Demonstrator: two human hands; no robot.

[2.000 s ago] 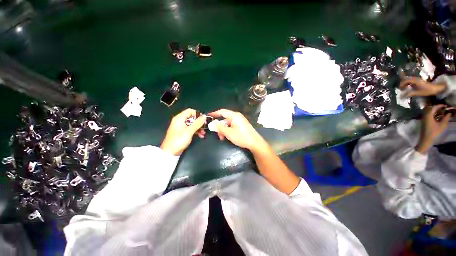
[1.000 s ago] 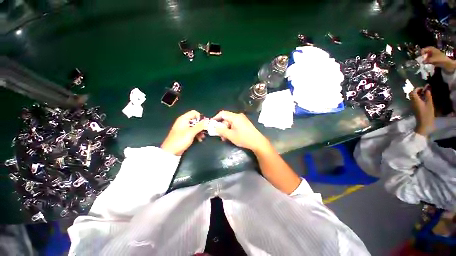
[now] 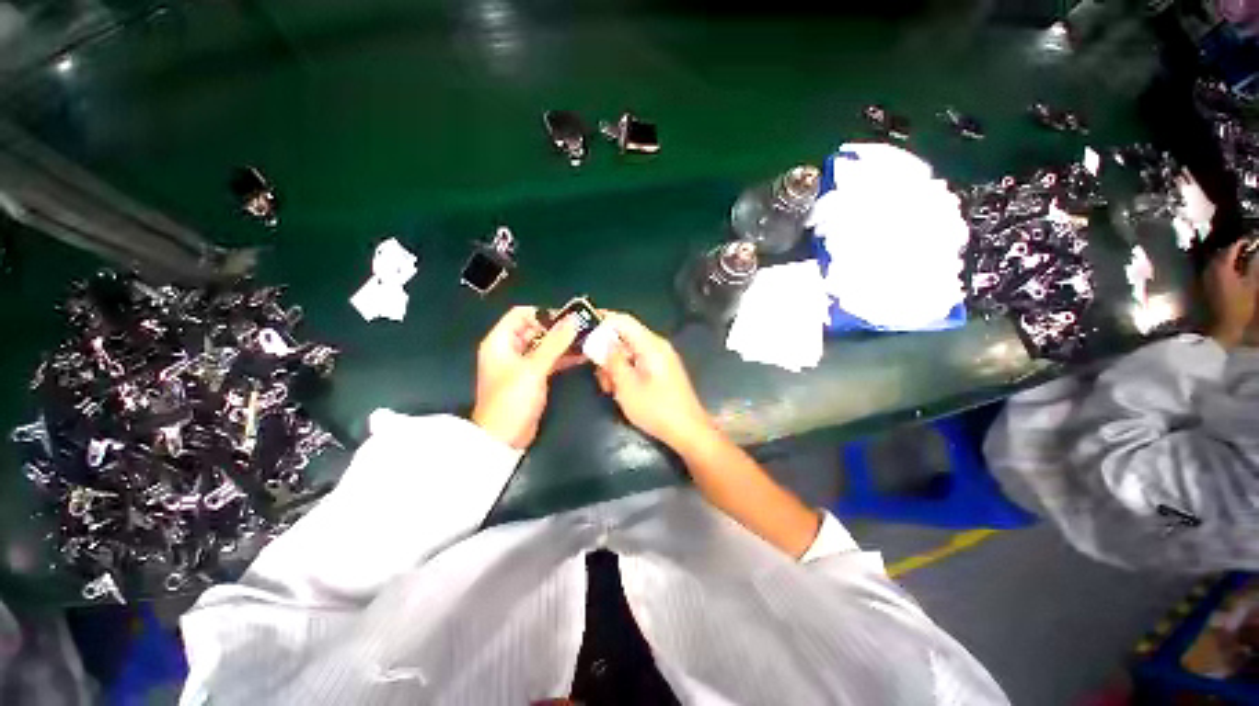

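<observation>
My left hand [image 3: 514,372] is in front of me at the centre and holds a keychain [image 3: 574,319] by its fingertips, the black square plate with its shiny frame showing. My right hand [image 3: 649,382] is close beside it and pinches a small white cloth [image 3: 601,344] against the plate's right side. The keychain's clasp is hidden by my left fingers. Another keychain [image 3: 483,269] lies singly on the green surface [image 3: 414,361] just beyond my left hand. A crumpled white cloth [image 3: 387,280] lies to its left.
A large keychain pile [image 3: 166,428] is at the left. Two clear bottles [image 3: 724,272], loose cloth sheets [image 3: 779,315] and a cloth stack [image 3: 891,235] on a blue tray [image 3: 904,326] stand at the right. Beyond is a smaller pile [image 3: 1029,255] and a coworker's hand [image 3: 1227,287].
The keychain's black plate now shows between my hands, where before mostly the clasp and cloth showed. Keychains on the surface appear shifted right in view. The coworker's hands have moved right, one out of sight.
</observation>
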